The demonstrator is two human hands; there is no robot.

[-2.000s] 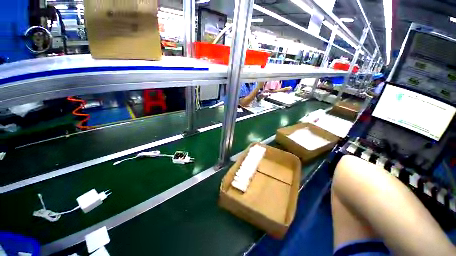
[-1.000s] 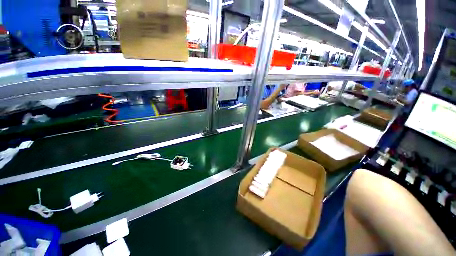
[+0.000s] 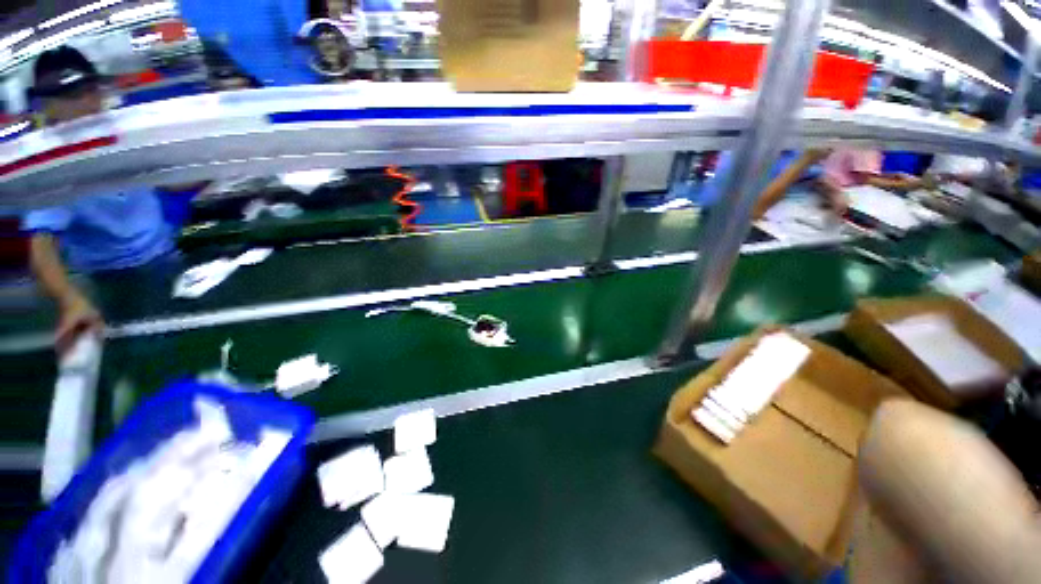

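Note:
Neither of my hands is in the picture; a bare bent limb, blurred, shows at the lower right edge. Several flat white covers (image 3: pixel 425 521) lie loose on the dark green bench in front of me, some overlapping. A blue basket (image 3: pixel 299 420) full of white pieces stands at the lower left. On the green belt beyond the white edge line lie a white power adapter (image 3: pixel 301 375), partly behind the basket, and an open adapter housing (image 3: pixel 489 332) with a dark inside and a white cord trailing left.
An open cardboard carton (image 3: pixel 788 479) with a row of white pieces stands at the right, a second carton (image 3: pixel 936 348) behind it. A metal post (image 3: pixel 742 183) rises between bench and belt under the shelf. A person at the left has a hand at a long white bar (image 3: pixel 71 422).
The view has swung left: the belt items, covers and cartons sit further right. More of the blue basket and covers shows, and the person at the left has come into view.

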